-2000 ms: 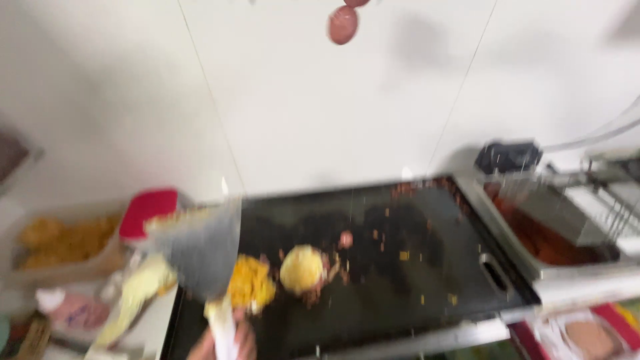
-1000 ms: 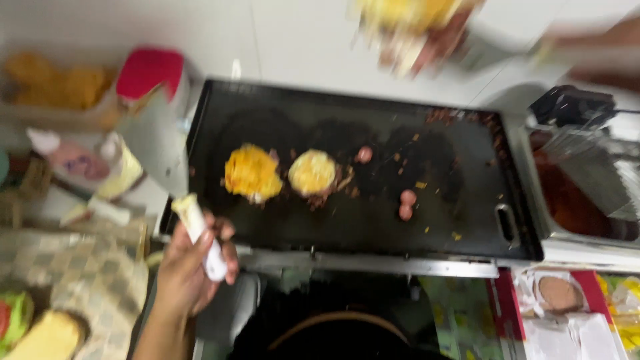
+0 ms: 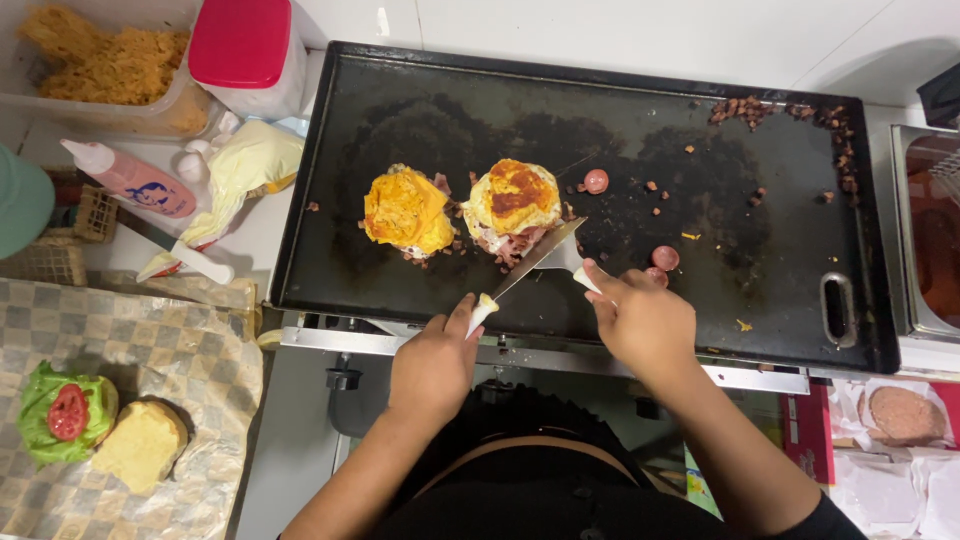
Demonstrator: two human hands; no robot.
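Observation:
My left hand (image 3: 433, 367) grips the white handle of a metal spatula (image 3: 534, 259), whose blade slants up to the right stack. In my right hand (image 3: 646, 322) is a second white-handled spatula (image 3: 559, 253), its blade against that stack's lower right side. The right stack (image 3: 516, 202) has a browned topping over egg and chopped meat. Left of it on the black griddle (image 3: 420, 292), a second stack (image 3: 406, 210) bears an orange topping. Sausage slices (image 3: 596, 181) lie to the right of the stacks, two of them near my right hand.
Chopped meat bits (image 3: 742, 112) line the griddle's upper right edge. At left are a tub of shredded orange food (image 3: 112, 67), a red-lidded container (image 3: 241, 41), a pink squeeze bottle (image 3: 142, 180), a knife (image 3: 187, 259) and a bun with lettuce and tomato (image 3: 67, 412). Raw patties (image 3: 904, 414) lie lower right.
The topped stack lifted on a spatula at the upper right a second ago now appears to be on the griddle. Both hands have come together at the right stack; my left spatula has moved right.

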